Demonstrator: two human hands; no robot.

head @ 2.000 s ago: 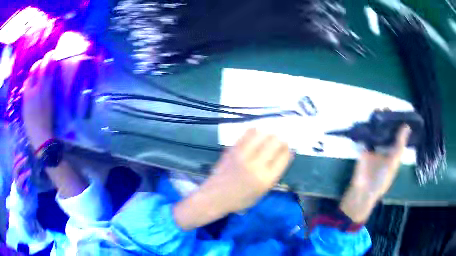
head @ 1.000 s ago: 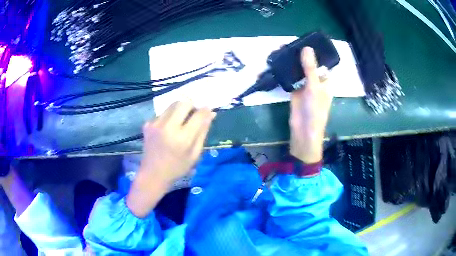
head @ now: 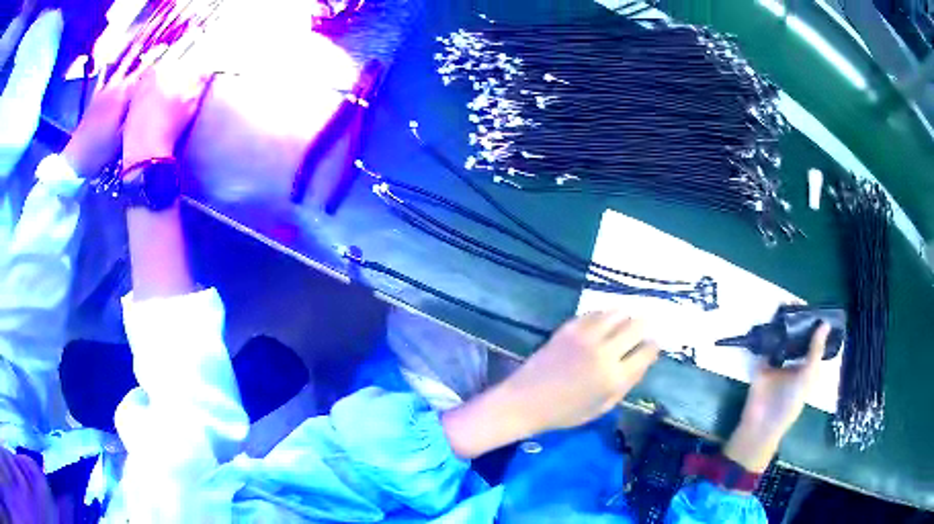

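My left hand holds a thin black cable near its connector end, at the front edge of the white sheet. The small silvery connector shows just right of my fingertips. My right hand holds the black glue bottle over the right part of the sheet. Its thin nozzle points left toward the connector, with a gap between them. A small group of black cables lies partly on the sheet, its silvery connectors at the sheet's middle.
The main cable pile lies behind the sheet. A second cable bundle lies at the sheet's right end. A small white piece sits between them. At left, another person's hands are in bright violet light by a red-handled tool.
The view has shifted and turned, showing more bench and the neighbour's hands. The bottle nozzle has moved right, away from the connector at my left fingertips. Both hands keep their holds.
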